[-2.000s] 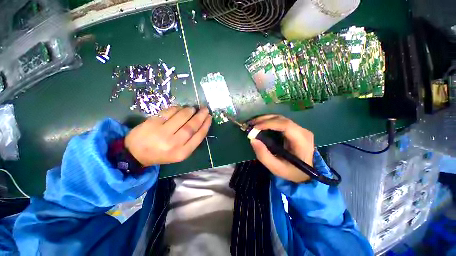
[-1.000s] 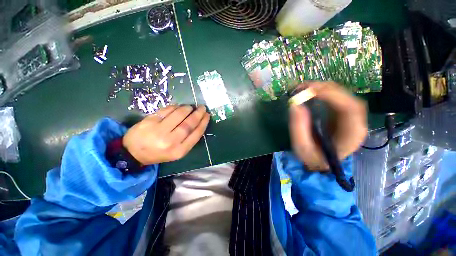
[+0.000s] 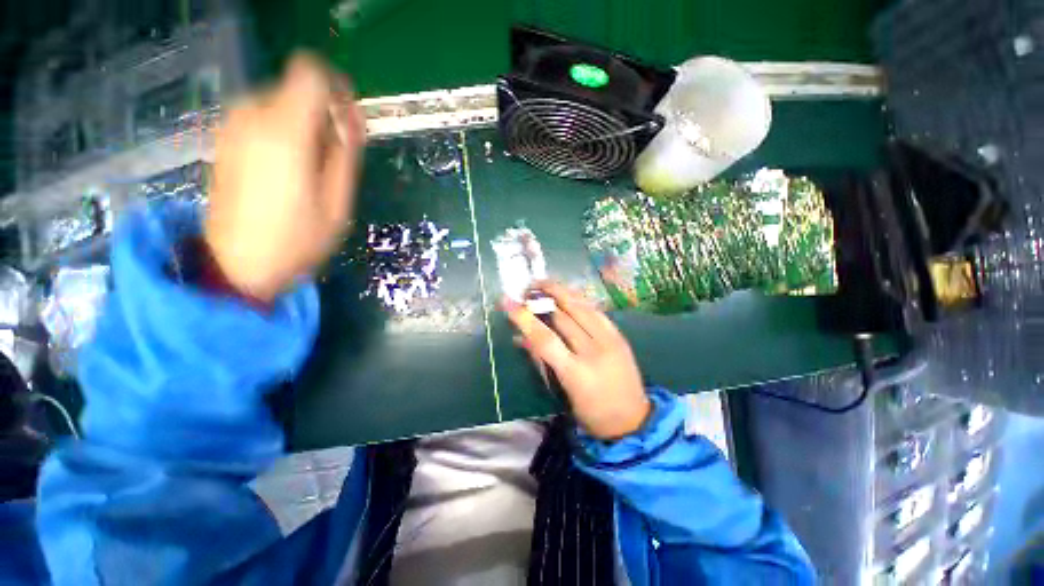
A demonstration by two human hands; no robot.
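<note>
A small green-and-white circuit board (image 3: 521,258) lies on the dark green mat. My right hand (image 3: 587,369) is at its near end, thumb and fingertips around that end and covering it. A small white and dark bit shows at these fingertips; I cannot tell what it is. No soldering iron is visible in my right hand. My left hand (image 3: 281,177) is raised at the upper left, strongly blurred; whether it holds anything cannot be seen. A loose pile of tiny components (image 3: 403,269) lies left of the board.
A fan of overlapping boards (image 3: 721,246) lies to the right. Behind stand a black fume fan (image 3: 578,109) and a tilted translucent white tub (image 3: 710,120). A black holder (image 3: 868,246) is at the right, stacked trays (image 3: 927,492) at lower right, and plastic bags (image 3: 86,303) far left.
My left hand has left the board's side and risen to the upper left. My right hand has come back to the board, without the iron visible. The view has tilted up, showing more of the fan.
</note>
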